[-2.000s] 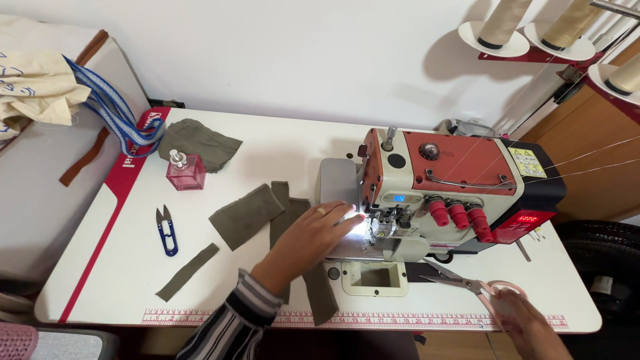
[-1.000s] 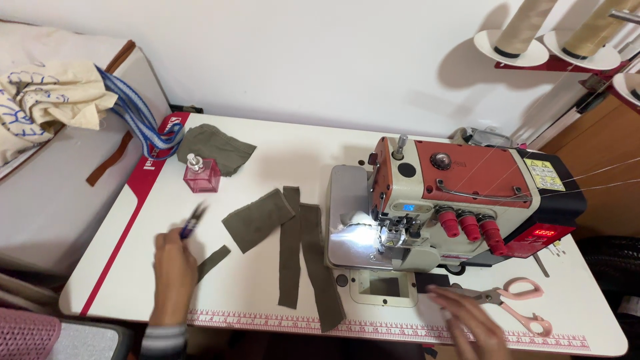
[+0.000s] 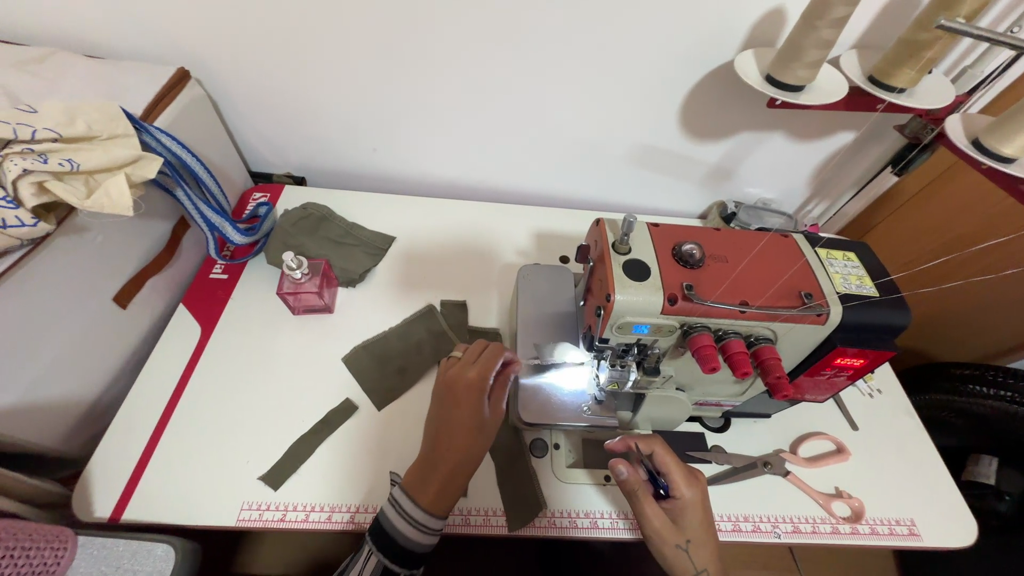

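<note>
My left hand [image 3: 468, 408] is over the olive fabric strips [image 3: 516, 472], left of the machine's metal plate; its thumb and fingertips are pinched together, and whatever they hold is too small to make out. A thin thread tail [image 3: 560, 360] lies across the lit plate beside them. My right hand [image 3: 668, 496] grips blue thread snips [image 3: 654, 476] in front of the overlock sewing machine [image 3: 720, 280]. A wider olive fabric piece [image 3: 400, 356] lies left of my left hand, and a short olive strip [image 3: 310, 444] is farther left.
Fabric scissors with pink handles [image 3: 772, 464] lie open right of my right hand. A pink glass bottle [image 3: 308, 286] stands by a crumpled olive cloth [image 3: 340, 240]. Thread cones [image 3: 812, 40] stand upper right. A printed ruler [image 3: 320, 516] runs along the table's front edge.
The snips lay on the table two seconds ago and are now in my right hand. My left hand has moved from the table's left side to the plate. The pink-handled scissors were let go earlier.
</note>
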